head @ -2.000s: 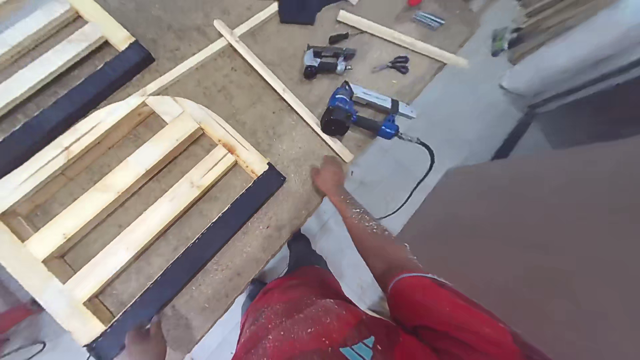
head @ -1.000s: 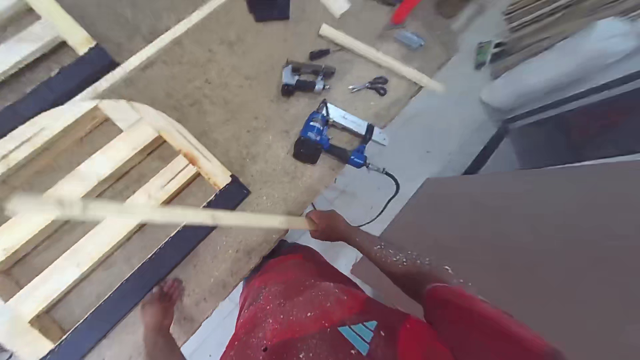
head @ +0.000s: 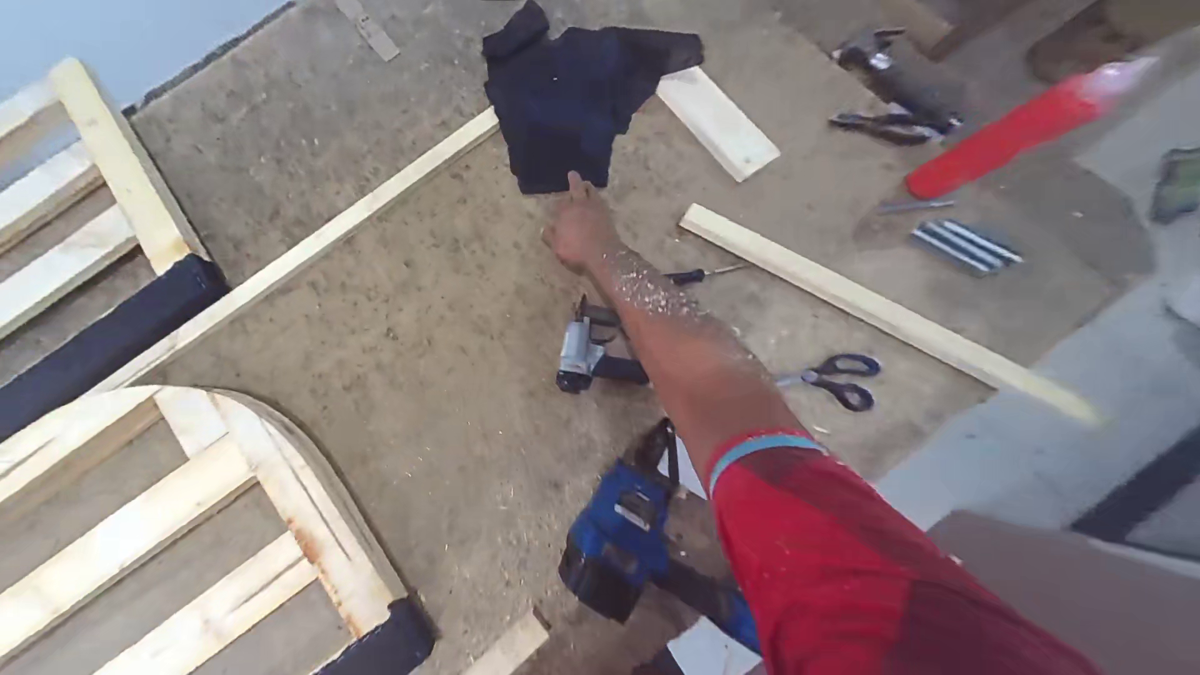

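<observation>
Stretched out across the work surface, my right hand (head: 583,223) is at the lower edge of a dark folded cloth (head: 572,103); whether its fingers grip the cloth is unclear. Under my forearm lie a grey and black air stapler (head: 583,352) and a screwdriver (head: 689,277). A blue nail gun (head: 623,525) rests nearer to me, partly hidden by the red sleeve. Black-handled scissors (head: 848,380) are to the right of the arm. My left hand is out of view. A curved wooden frame (head: 309,506) with slats and a dark covered rail fills the lower left.
A second slatted frame (head: 117,178) lies at the left, beside a long wooden strip (head: 309,248). Another strip (head: 872,305) lies right of the forearm. Farther back are a short board (head: 717,122), a red tube-like object (head: 1022,127), metallic strips (head: 966,246) and a dark tool (head: 895,84).
The wooden strip my right hand held a second ago is out of that hand. That arm has reached forward to the dark cloth. My left hand has left the view, which has shifted.
</observation>
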